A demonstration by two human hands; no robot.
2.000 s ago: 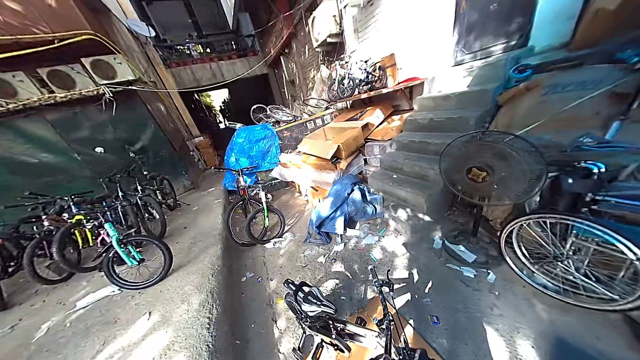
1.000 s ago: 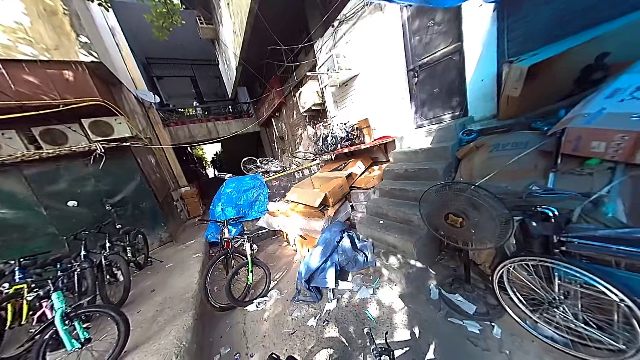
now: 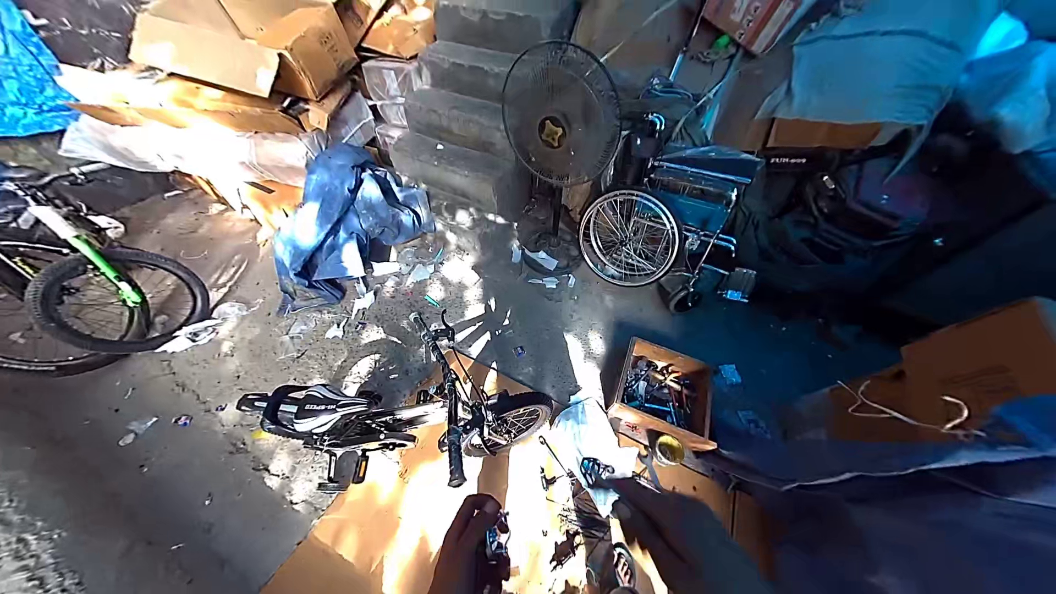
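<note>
My left hand (image 3: 470, 544), low in the middle of the head view, is closed around a small metal part (image 3: 496, 540). To its right my right hand (image 3: 660, 520) reaches over a white sheet or bag (image 3: 587, 429), its fingertips at a small dark metal part (image 3: 594, 470); whether it grips that part cannot be told. Beyond the hands a small black and white bicycle (image 3: 355, 412) lies over flattened cardboard (image 3: 371, 520). A wooden box (image 3: 620, 396) full of tools and parts stands to the right, with a small round yellowish container (image 3: 668, 450) at its near edge.
A pedestal fan (image 3: 561, 115) and a folded wheelchair (image 3: 660, 223) stand behind. Blue cloth (image 3: 346, 214) lies in a heap below stone steps (image 3: 462, 99) and cardboard boxes (image 3: 239, 49). Another bicycle (image 3: 124, 289) stands at the left. A large carton (image 3: 982, 371) sits at the right.
The view has swung down and to the right. Both hands now show, along with the wooden box; neither hand was seen in the earlier frames.
</note>
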